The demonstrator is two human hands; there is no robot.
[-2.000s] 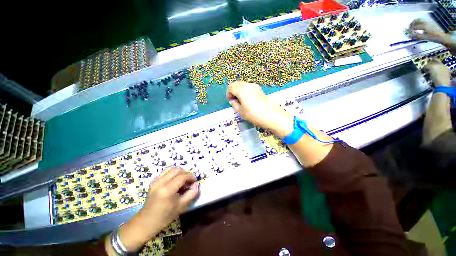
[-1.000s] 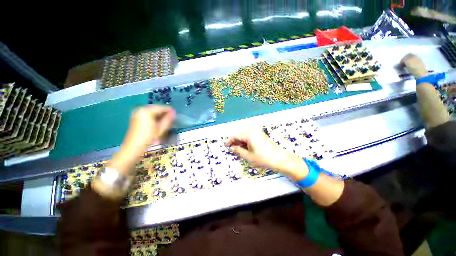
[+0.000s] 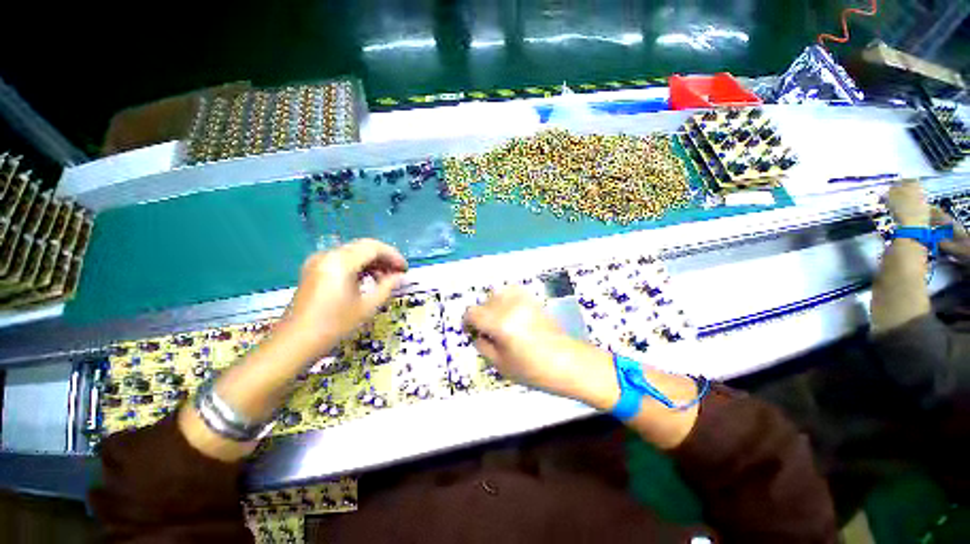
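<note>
Tan and pale PCB panels (image 3: 372,367), dotted with dark parts, lie in a row on the near rail. My left hand (image 3: 346,285) is over the back edge of the panels, fingers curled, thumb and fingertips near each other; whether it holds a small part cannot be told. My right hand (image 3: 511,332) is low over the panel to its right, fingers bent down, fingertips partly hidden. A heap of small gold rings (image 3: 580,175) lies on the green mat (image 3: 191,239). Dark small parts (image 3: 332,191) lie left of it, near a clear plastic bag (image 3: 431,241).
Stacked panels (image 3: 739,149) stand right of the heap, with a red bin (image 3: 715,91) behind. A tall board stack (image 3: 37,236) is at far left. A block of dotted boards (image 3: 274,119) sits on the back ledge. Another person's hand (image 3: 907,202) works at the right.
My left hand has moved slightly right and down from over the mat. My right hand has moved slightly left. A gap shows between panels right of my right hand.
</note>
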